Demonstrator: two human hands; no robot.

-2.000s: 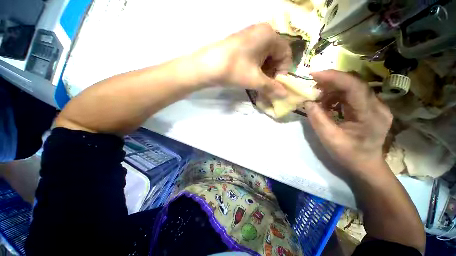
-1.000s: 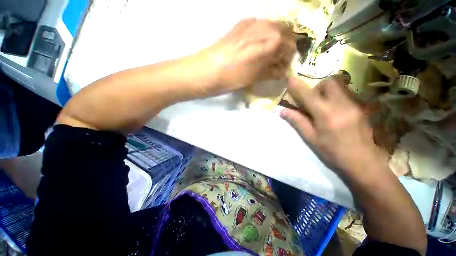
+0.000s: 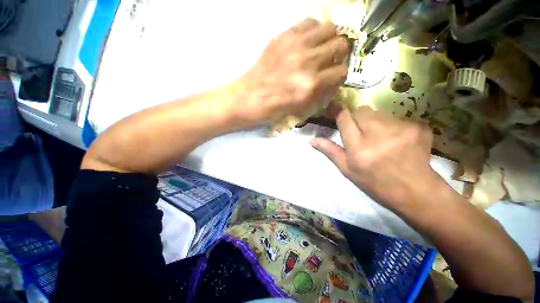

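A small cream fabric piece [image 3: 286,123] shows under the heel of my left hand, at the left edge of the metal bed plate [image 3: 388,97]. My left hand [image 3: 296,71] lies over it with curled fingers, left of the bright needle plate [image 3: 362,74]; the fingers hide most of the piece. My right hand [image 3: 382,145] rests at the plate's front edge, index finger touching near my left hand and thumb apart. What lies under its fingertips is hard to tell. The needle area is washed out by glare.
The machine head [image 3: 426,18] is at top right, with a ribbed white knob [image 3: 468,81] below it. A beige fabric heap [image 3: 512,165] lies at right. A control box [image 3: 66,93] stands at left. A printed apron [image 3: 296,248] and blue baskets [image 3: 398,266] are below the white tabletop [image 3: 248,160].
The cream piece went from between both hands' fingertips to beneath my left hand. My right hand moved left and down. The whole view has shifted slightly, and more of the bed plate shows.
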